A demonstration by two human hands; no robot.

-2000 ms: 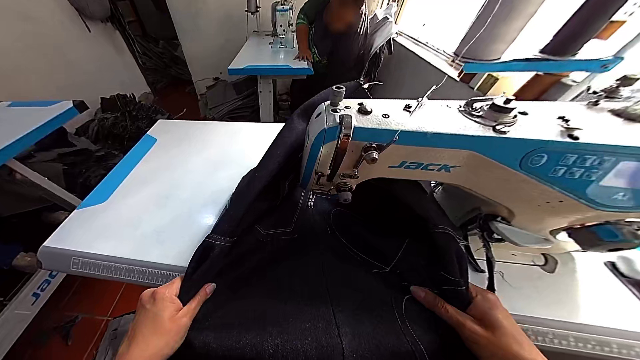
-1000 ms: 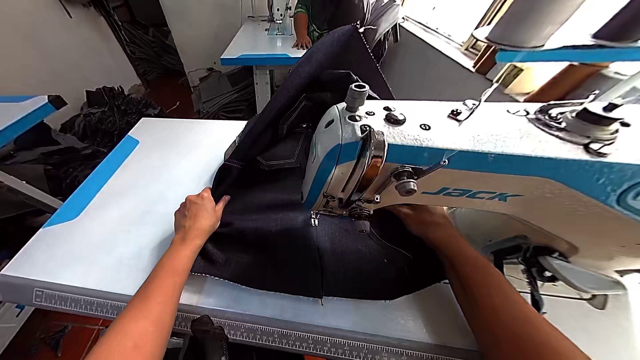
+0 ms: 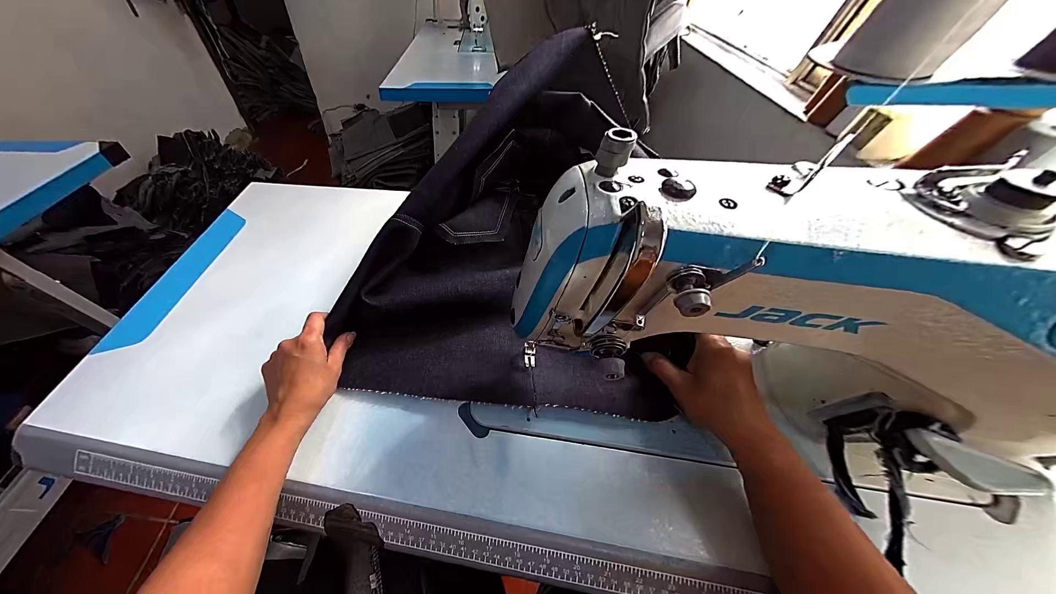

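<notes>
A dark denim garment piece (image 3: 445, 346) with pale stitched pocket outlines lies on the white sewing table (image 3: 511, 487). Its frayed near edge runs across below the presser foot (image 3: 530, 355) of a Jack sewing machine (image 3: 792, 272), and a seam runs from the foot to that edge. My left hand (image 3: 304, 371) grips the garment's left edge, thumb on top. On the other side, my right hand (image 3: 718, 384) holds the cloth under the machine arm, its fingers partly hidden. The far part of the garment rises behind the machine head.
Heaps of dark cloth (image 3: 190, 177) lie on the left beyond the table. Another sewing table (image 3: 437, 66) stands at the back, and a blue-edged table (image 3: 49, 181) at far left. A ruler strip (image 3: 429, 540) lines the near edge. Thread cones (image 3: 916, 33) stand upper right.
The garment has moved away from me; its near edge, in front of the table's ruler edge one second ago or close to it, now lies farther back. Both hands have moved forward since the first frame.
</notes>
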